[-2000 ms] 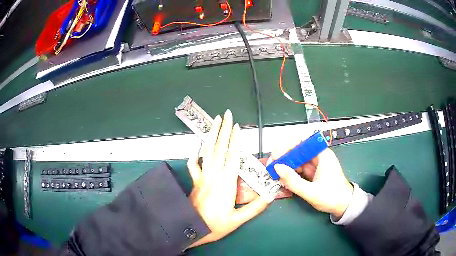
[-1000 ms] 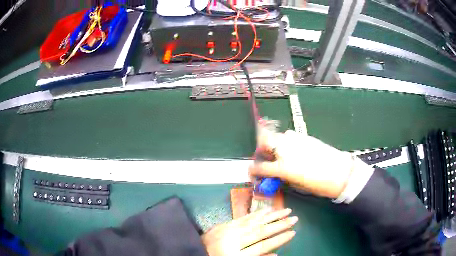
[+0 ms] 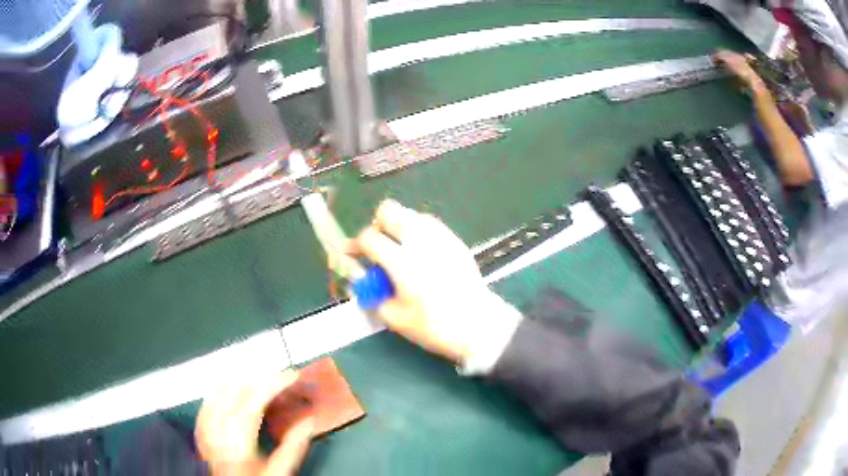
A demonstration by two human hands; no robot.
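My right hand [image 3: 432, 279] is over the white rail, closed on the blue test probe [image 3: 373, 287], whose end shows below the fingers. My left hand [image 3: 246, 423] is blurred at the bottom edge, with fingers and thumb at the left part of the orange-brown contact plate [image 3: 330, 400]. Whether it grips the plate cannot be told. The silver-grey strip module from before is not seen in either hand. A pale narrow strip [image 3: 324, 221] runs up from beside the right fingers.
The tester [image 3: 149, 158] with red wires is at back left, by a metal post [image 3: 346, 74]. Grey strips [image 3: 432, 149] lie on the belt. Black strips [image 3: 716, 204] and a blue item [image 3: 744, 349] are at right. Another person's arm [image 3: 776, 130] reaches a far strip [image 3: 665, 79].
The view has swung right. The silver-grey strip module has left the contact plate. My right hand has lifted the blue probe off the plate, and my left hand is now at the plate's left side.
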